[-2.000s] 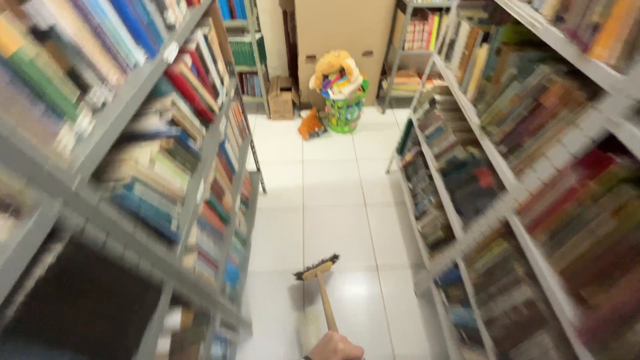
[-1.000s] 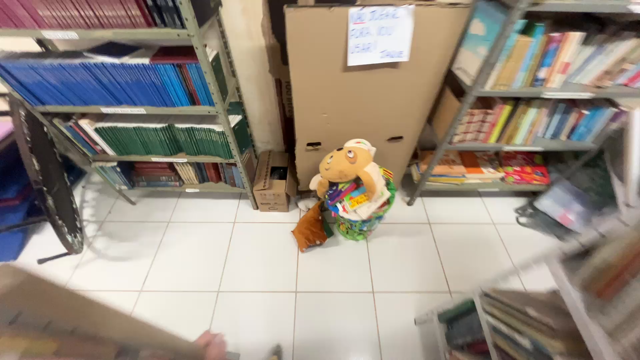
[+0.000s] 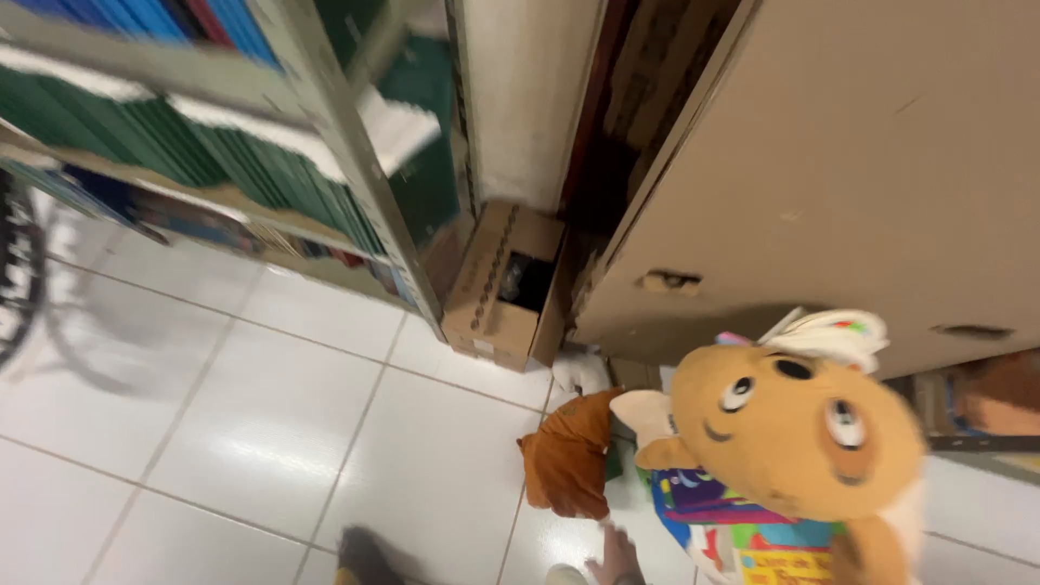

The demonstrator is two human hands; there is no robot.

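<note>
My left hand is out of view. A bare hand (image 3: 616, 556), seemingly my right one, is at the bottom edge with fingers apart and nothing seen in it. Just above its fingertips lies an orange-brown cloth item (image 3: 567, 455) on the white tiles. To the right, a tan plush toy (image 3: 800, 431) with large eyes rests on top of colorful children's books (image 3: 784, 561) in a container mostly hidden below it. A small white object (image 3: 581, 370) lies on the floor behind the cloth item. The broom is not in view.
A small open cardboard box (image 3: 508, 284) stands between the metal bookshelf (image 3: 349, 138) and a large cardboard panel (image 3: 845, 179) with hand slots. A dark shoe (image 3: 366, 556) is on the floor tiles at the bottom. A dark round-edged object (image 3: 18, 268) stands at far left.
The view has moved much closer to the plush toy and the cloth item. The broom held two seconds ago is out of sight, and the hand now reaches near the cloth item.
</note>
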